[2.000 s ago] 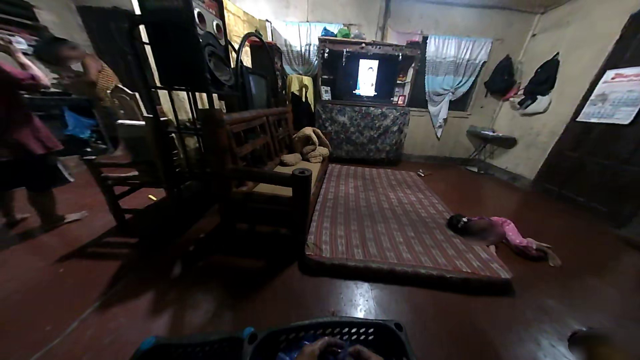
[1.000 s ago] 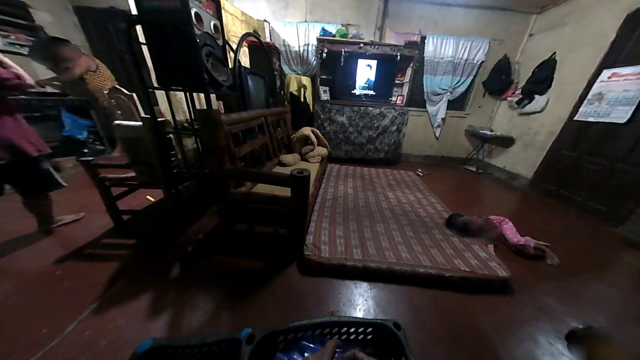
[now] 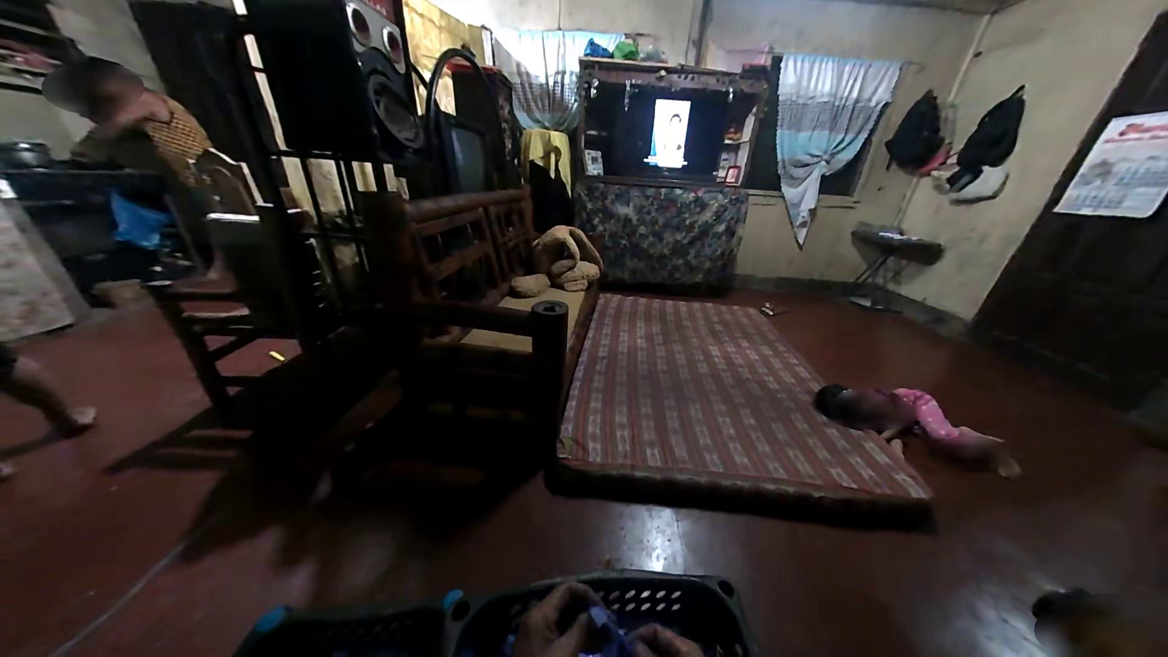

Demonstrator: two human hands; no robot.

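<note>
Low at the bottom edge, my left hand and my right hand are over a dark plastic basket with a perforated wall. Between them a small blue-purple item, perhaps cloth or plastic, is pinched in the fingers of my left hand. My right hand touches its other side; its fingers are partly cut off by the frame, so its hold is unclear. More bluish items seem to lie in the basket under the hands. A second dark basket with blue corner pieces stands against it on the left.
A striped mattress lies on the red floor, with a person lying at its right edge. A wooden bench stands left of it. Another person bends at the far left, and part of one shows lower right. A cable crosses the floor.
My hands have risen a little above the basket, with the blue-purple item now visible between them. The standing person at the far left has moved mostly out of view.
</note>
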